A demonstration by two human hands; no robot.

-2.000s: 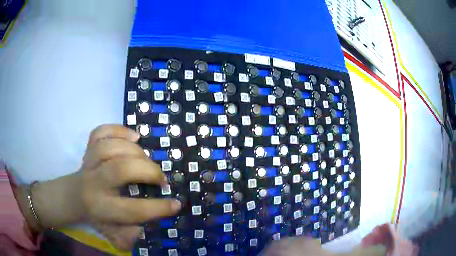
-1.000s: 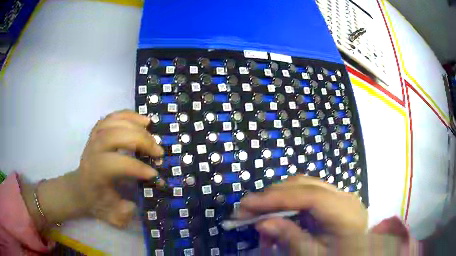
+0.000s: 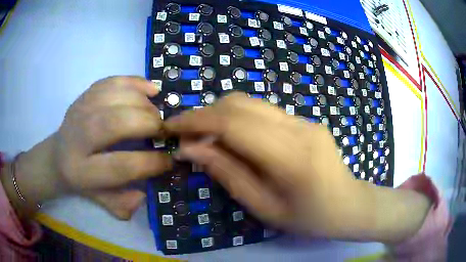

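The black tray (image 3: 225, 169) lies in front of me with rows of paired round modules (image 3: 173, 74), small square QR labels (image 3: 204, 193) and blue strips between the discs. My left hand (image 3: 115, 146) rests on the tray's left edge, fingertips over the left column. My right hand (image 3: 276, 164), blurred, reaches across the tray with its pinched fingertips close to the left fingertips. A pale sliver shows between the right fingers, likely the swab; most of it is hidden. The right hand covers the tray's middle and lower right.
The blue cover (image 3: 342, 11) joins the tray's far edge, near two white printed labels (image 3: 289, 9). An off-white panel (image 3: 391, 30) with a dark part on it lies upper right. Red and yellow tape lines (image 3: 423, 117) run along the white bench at right.
The right hand has come in from the lower right edge and moved left to the left fingertips. The tray now sits higher in view and shifted right, its lower edge showing.
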